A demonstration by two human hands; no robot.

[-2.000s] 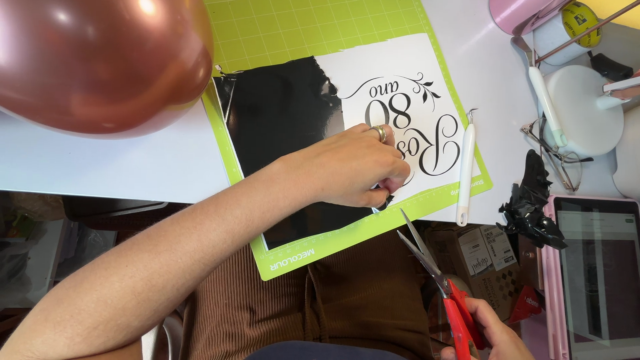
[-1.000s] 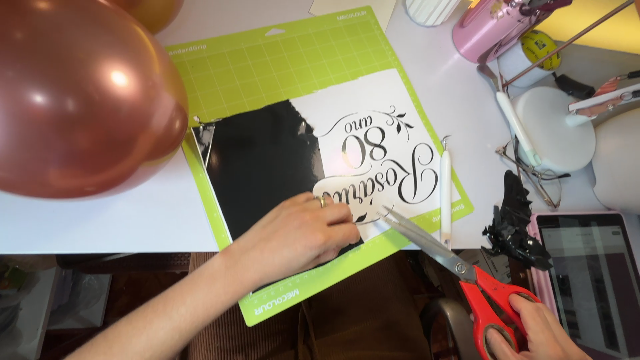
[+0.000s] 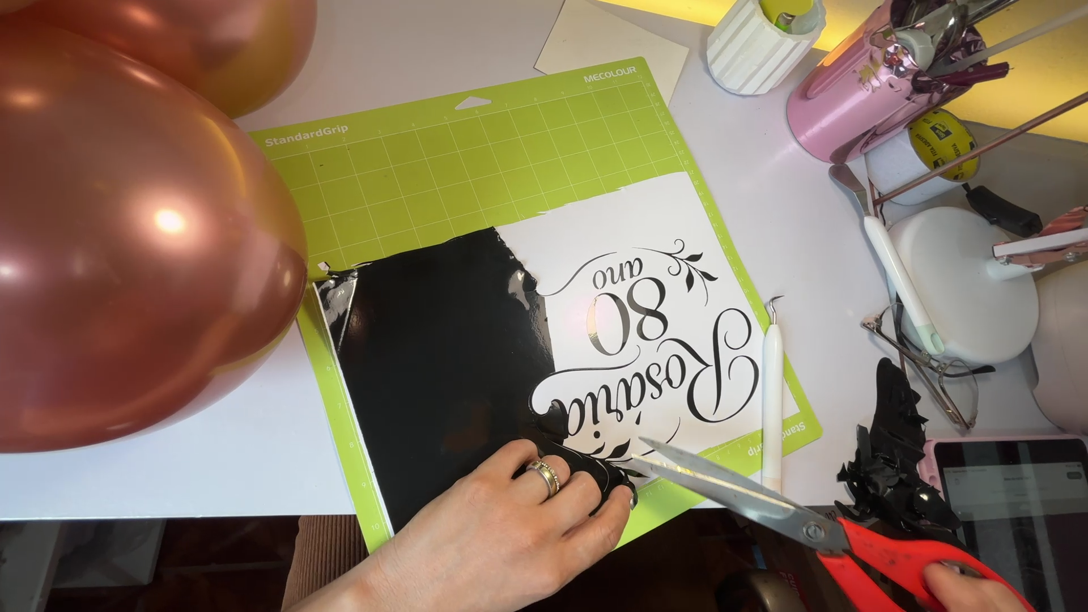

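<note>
My left hand, with rings on one finger, pinches a loose, folded flap of black vinyl at the near edge of the sheet. White backing with cut black lettering and leaf flourishes shows to the right of the black part. Both lie on a green gridded cutting mat. My right hand, partly cut off at the lower right, holds red-handled scissors with the blades parted, their tips beside the raised flap. A white weeding hook tool lies across the mat's right edge.
Metallic rose-gold balloons fill the left. Crumpled black vinyl scraps, eyeglasses and a pink-cased tablet are at the right. Behind them stand a white-based object, a pink tool cup and a white ribbed pot.
The scissors' tips have come up beside the flap under my left hand; two seconds ago they were below the mat's edge. The view has shifted, showing more of the mat's far side.
</note>
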